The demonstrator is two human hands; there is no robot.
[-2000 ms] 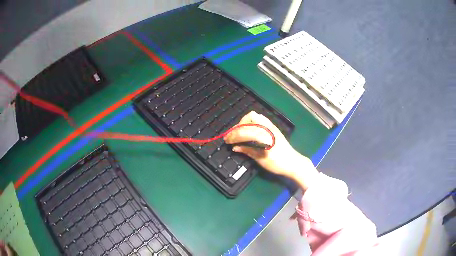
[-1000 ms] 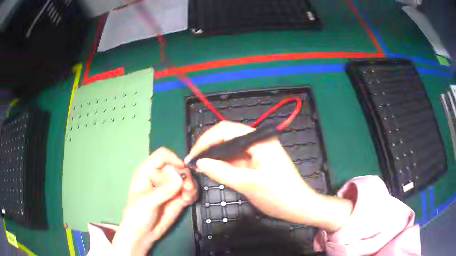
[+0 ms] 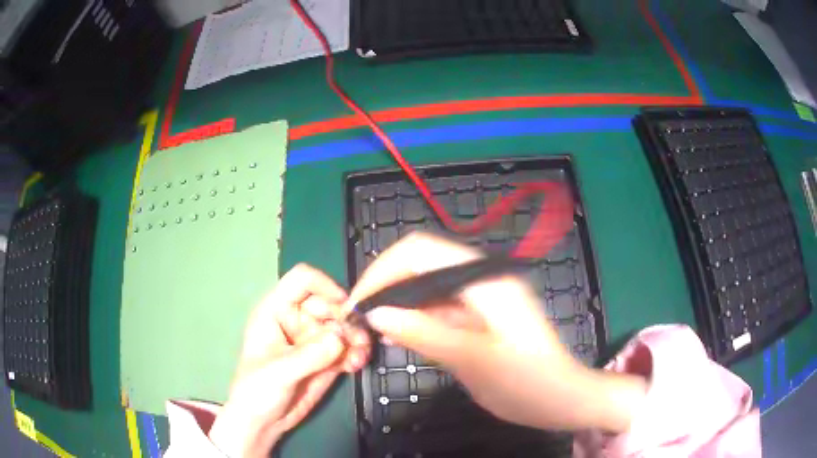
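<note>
My right hand (image 3: pixel 466 331) holds a black vacuum pick-up pen (image 3: pixel 430 284) with a red hose (image 3: pixel 376 132) at its rear end. The hand and the hose loop are blurred. The pen's tip is at the fingertips of my left hand (image 3: pixel 300 344). My left fingertips are pinched together on a small component (image 3: pixel 351 324), mostly hidden by the fingers. Both hands are over the left side of the centre blister tray (image 3: pixel 584 259), whose lower left pockets show bright dots. The green parts pad (image 3: pixel 197 304) lies at the left with rows of tiny parts near its top.
A right tray stack (image 3: pixel 739 224) and a left tray stack (image 3: pixel 76 304) stand at the sides. A rear tray (image 3: pixel 466 22) and a paper form (image 3: pixel 260 40) lie at the back. Red, blue and yellow tape divides the green mat. A dark object (image 3: pixel 81 80) is at the upper left.
Two seconds ago my right hand was over the right tray stack; it then came to my left fingertips. Since one second ago, both hands stay together and the hose has shifted.
</note>
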